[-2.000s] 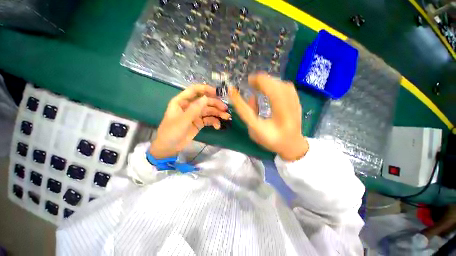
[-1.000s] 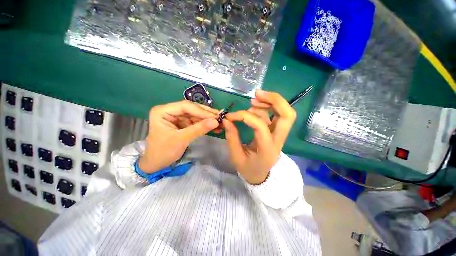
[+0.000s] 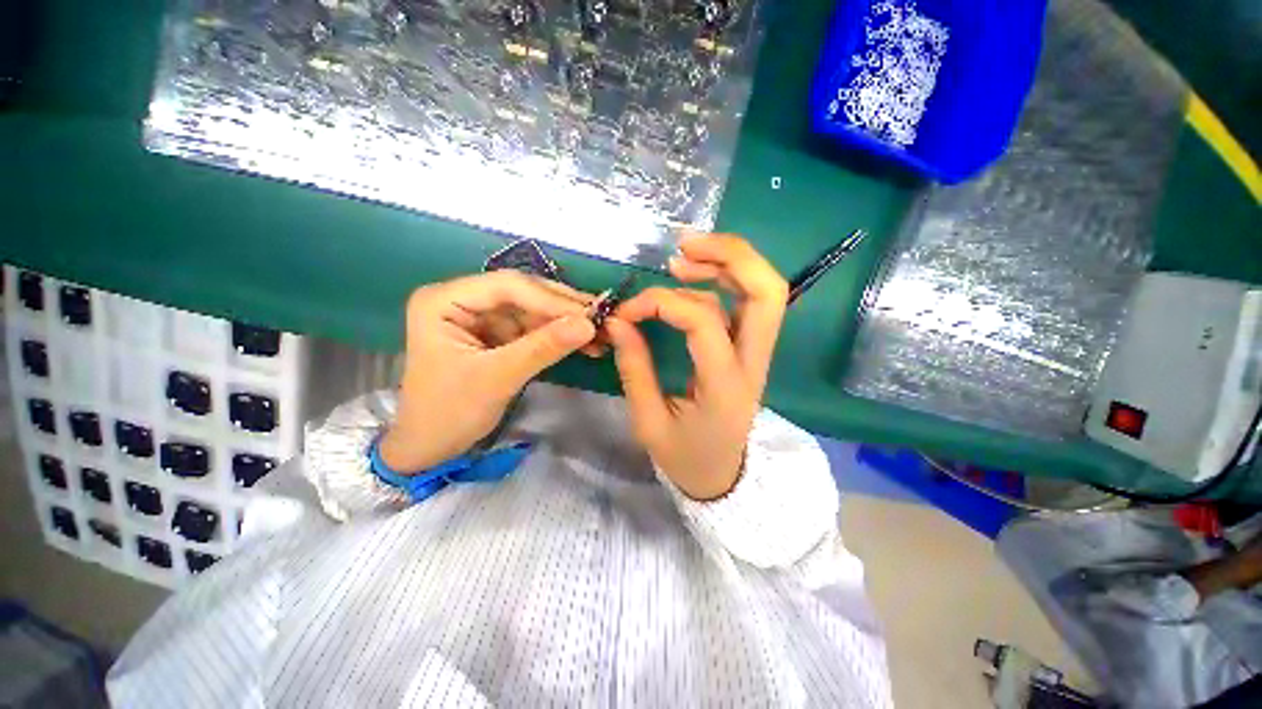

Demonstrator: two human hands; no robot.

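Observation:
My left hand, with a blue strap on its wrist, pinches a tiny dark flex cable piece between thumb and fingertips. My right hand meets it at the same piece, thumb and index finger touching it from the right. A thin dark tail rises from the piece. A black square housing lies on the green mat just beyond my left fingers, partly hidden by them. Dark tweezers lie beside my right hand, pointing up and right; their near end is hidden behind the hand.
A clear blister tray with small parts lies ahead. A blue bin holds white bits; one white bit lies on the mat. Another clear tray and a white box are right. A white tray holds housings at left. A person's arm shows lower right.
Since two seconds ago my hands have come together at the small piece, and the housing shows on the mat. In the last second the hands barely moved; the view shifted slightly.

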